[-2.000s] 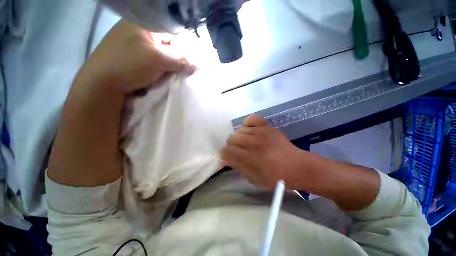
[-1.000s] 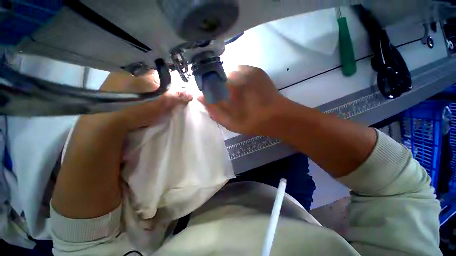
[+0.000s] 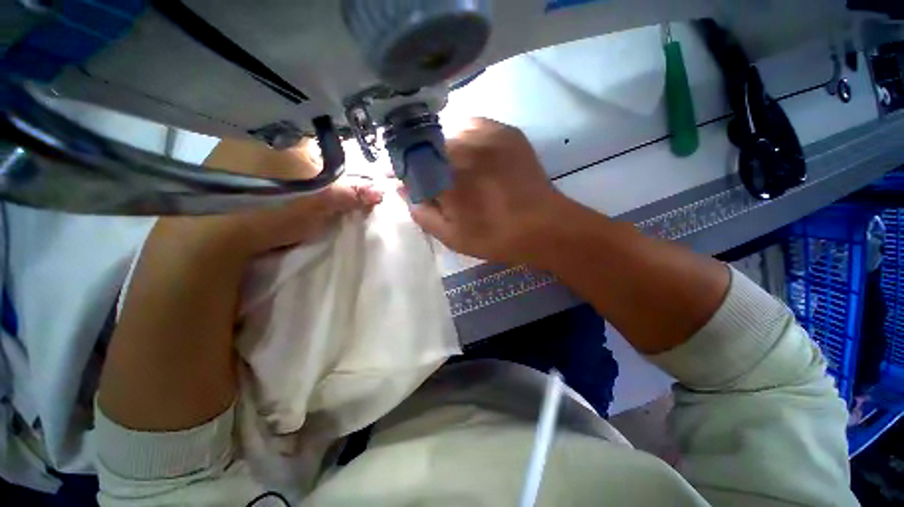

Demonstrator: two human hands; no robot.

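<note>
A cream garment piece (image 3: 347, 327) hangs from the needle area over the table's front edge toward my lap. My left hand (image 3: 307, 213) is left of the needle area, its fingertips pinching the cloth's upper edge. It is partly behind the curved metal bar (image 3: 198, 198). My right hand (image 3: 486, 193) is just right of the grey stubby attachment (image 3: 421, 163), which hides part of it. Its fingertips are at the cloth's upper right edge; their grip is hidden. Glare washes out the needle area under the sewing machine head (image 3: 268, 59).
A green-handled tool (image 3: 680, 99) and black-handled scissors (image 3: 768, 149) lie at the upper right. A ruler strip (image 3: 684, 218) runs along the table's front edge. A blue crate (image 3: 828, 287) stands at the right. Pale cloth (image 3: 59, 297) is heaped at the left.
The machine head has come into view since the oldest frame. My right hand has moved from the cloth's lower right edge up beside the grey attachment. Over the last second both hands barely moved.
</note>
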